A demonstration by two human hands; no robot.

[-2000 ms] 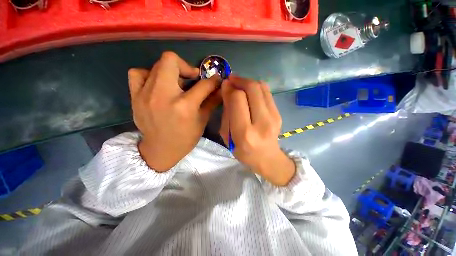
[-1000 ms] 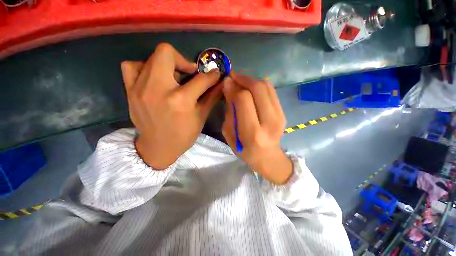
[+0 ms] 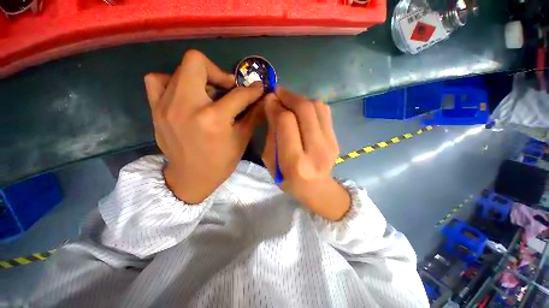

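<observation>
My left hand [image 3: 201, 129] holds a small round electronic unit [image 3: 251, 70] between thumb and fingertips, over the bench's near edge. The unit has a thin metallic rim and a dark inside with white and coppery parts. My right hand [image 3: 304, 144] is closed on a slim bright-blue tool [image 3: 277, 157]. Its rear end shows below my fingers, and blue shows inside the unit's right rim. The tool's exact tip and its middle are hidden by my fingers and the rim. Both hands are bare and nearly touch at the unit.
A red-orange foam tray [image 3: 198, 27] with round units lies at the far side of the green bench [image 3: 108, 90]. A clear bottle [image 3: 421, 27] with a red diamond label stands right of it, with a white cap [image 3: 513, 34] beyond. Blue bins [image 3: 394, 101] are on the floor.
The view has shifted so that the tray and bottle sit higher in the picture. The blue tool's rear end has changed its tilt. Both hands keep their holds.
</observation>
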